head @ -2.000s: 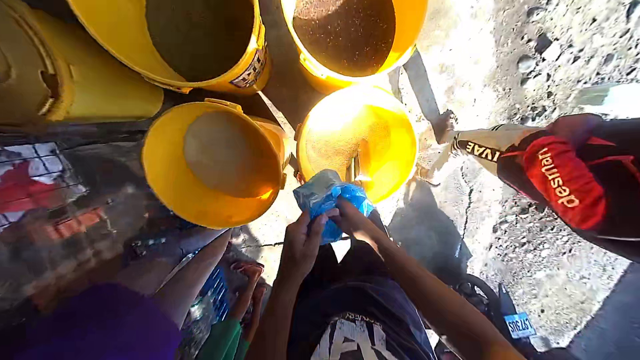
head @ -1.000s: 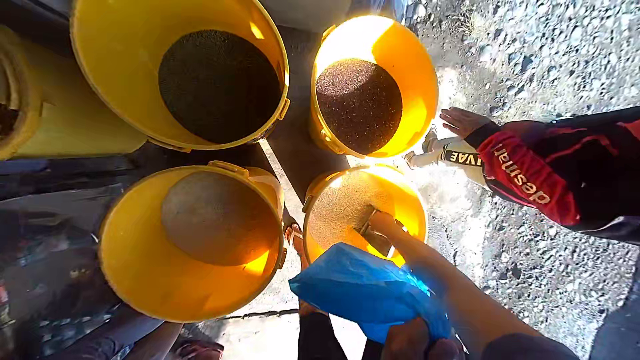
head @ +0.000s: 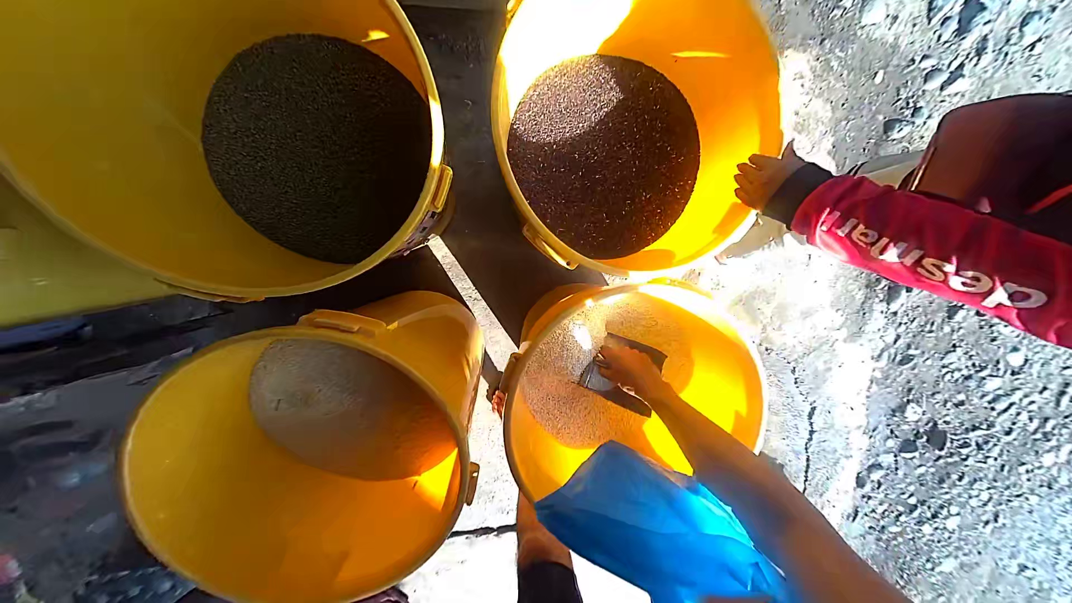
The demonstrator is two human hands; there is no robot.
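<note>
My right hand (head: 630,370) reaches down into the lower right yellow plastic bucket (head: 758,368). Its fingers are closed on a scoop or cup (head: 598,378), partly hidden by the hand, at the pale tan grain (head: 563,394) inside. A blue plastic bag (head: 653,528) spreads over the near rim of that bucket. Of my left hand only a sliver may show under the bag at the bottom edge, so its grip cannot be made out.
A yellow bucket (head: 209,536) with pale granular contents stands at lower left. Behind are two more buckets, one with dark grain (head: 318,151), one with reddish-brown grain (head: 603,159). At right another person's hand (head: 764,180) touches the latter's rim. Gravelly ground (head: 946,427) lies beyond.
Two seconds ago both my hands held the blue bag together; now my right hand is down in the bucket. The other person's hand has moved to the bucket rim. The view has come closer.
</note>
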